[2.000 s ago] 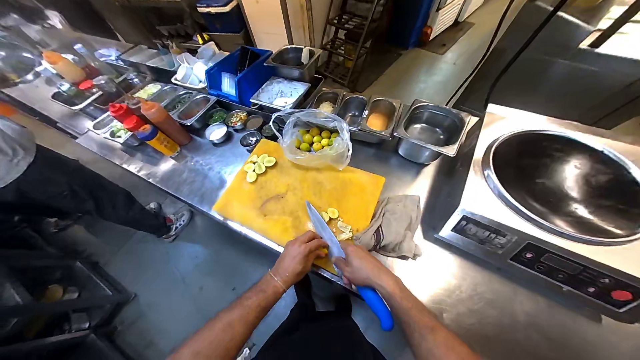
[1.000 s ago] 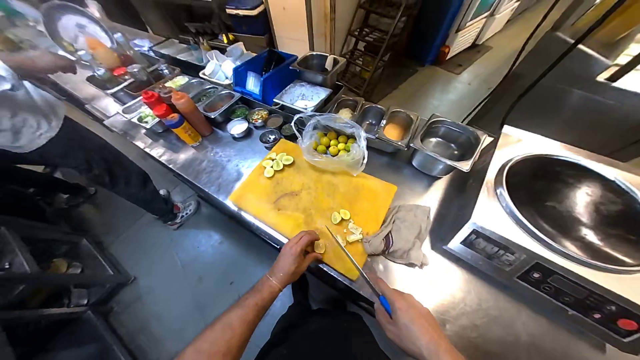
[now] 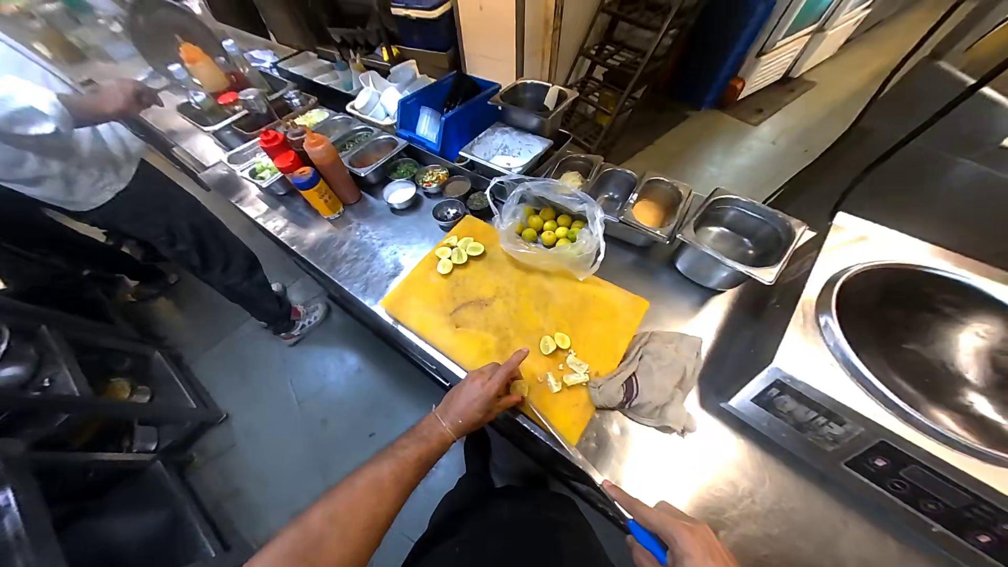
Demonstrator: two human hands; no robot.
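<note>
My left hand (image 3: 482,395) is at the near edge of the yellow cutting board (image 3: 504,303), its fingers at a cut lime piece (image 3: 519,387). My right hand (image 3: 669,529) grips the blue handle of a kitchen knife (image 3: 579,458), whose tip is beside that piece. Two lime halves (image 3: 554,342) lie beyond, with pale trimmed scraps (image 3: 576,365) near them. Several lime halves (image 3: 459,253) are grouped at the board's far left corner. An open clear plastic bag (image 3: 587,250) of whole limes (image 3: 549,226) rests at the board's far edge.
A crumpled grey cloth (image 3: 657,378) touches the board's right side. Steel pans (image 3: 736,236) stand behind, and a wok cooker (image 3: 890,354) is on the right. Squeeze bottles (image 3: 331,169) and small bowls (image 3: 400,194) line the left counter. Another person (image 3: 71,134) stands at far left.
The knife has come down from above the board and now reaches over its near edge. Two lime halves, not seen two seconds ago as now placed, lie apart from the scraps.
</note>
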